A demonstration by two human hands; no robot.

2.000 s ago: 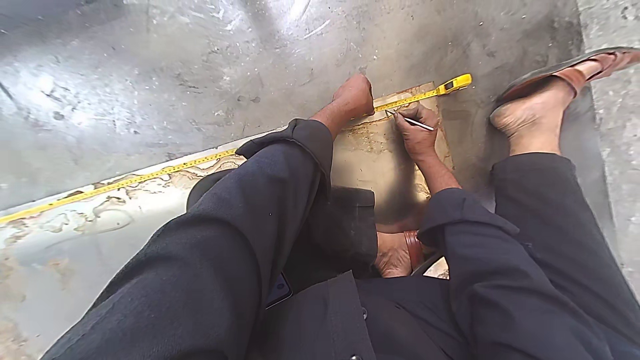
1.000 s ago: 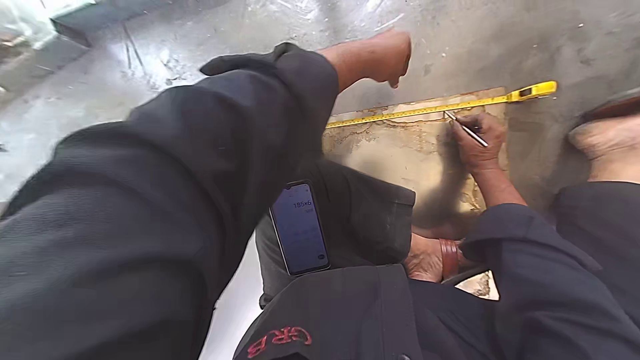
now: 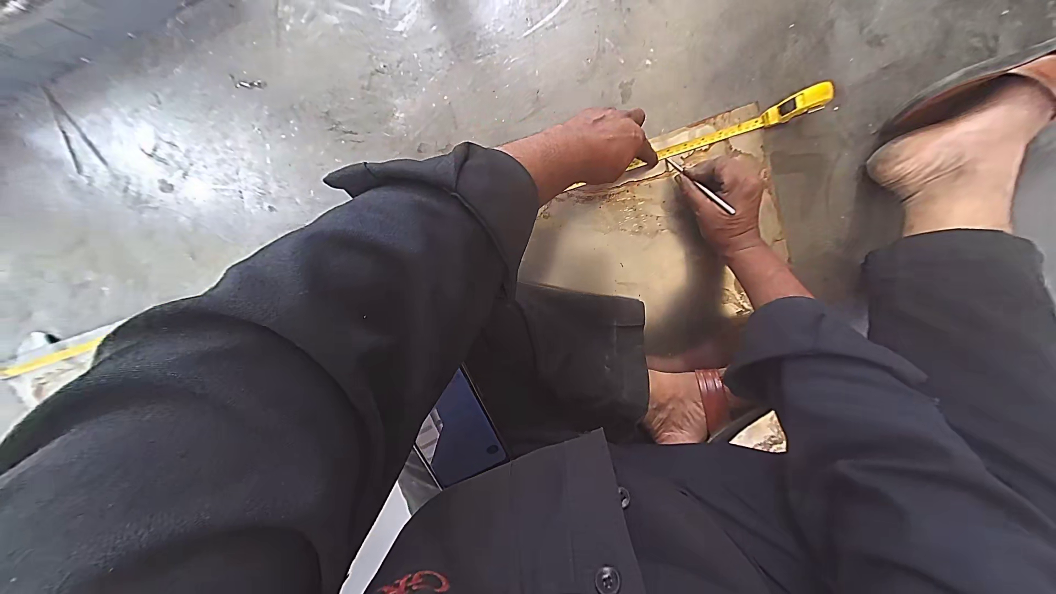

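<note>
A yellow tape measure [image 3: 804, 103] lies extended along the upper edge of a stained metal sheet [image 3: 602, 247], its case at the right end. My left hand [image 3: 606, 144] rests on the blade with the fingertips pressing at its edge; whether it grips the blade is hidden. My right hand [image 3: 730, 202] holds a slim silver pen-like marking tool [image 3: 709, 191], its tip at the lower edge of the blade, just right of my left fingertips. My left sleeve covers the middle of the blade, which shows again at the far left [image 3: 49, 359].
My sandalled foot [image 3: 681, 404] is on the sheet below my hands, and my other foot [image 3: 949, 148] stands at the right. A smartphone [image 3: 462, 433] lies at my lap. A thin V-shaped metal tool [image 3: 70, 132] is on the grey floor [image 3: 330, 91] at upper left.
My left hand, raised off the tape one second ago, is down on the blade beside the marking tool. My right hand still holds the tool at the tape. The view has shifted.
</note>
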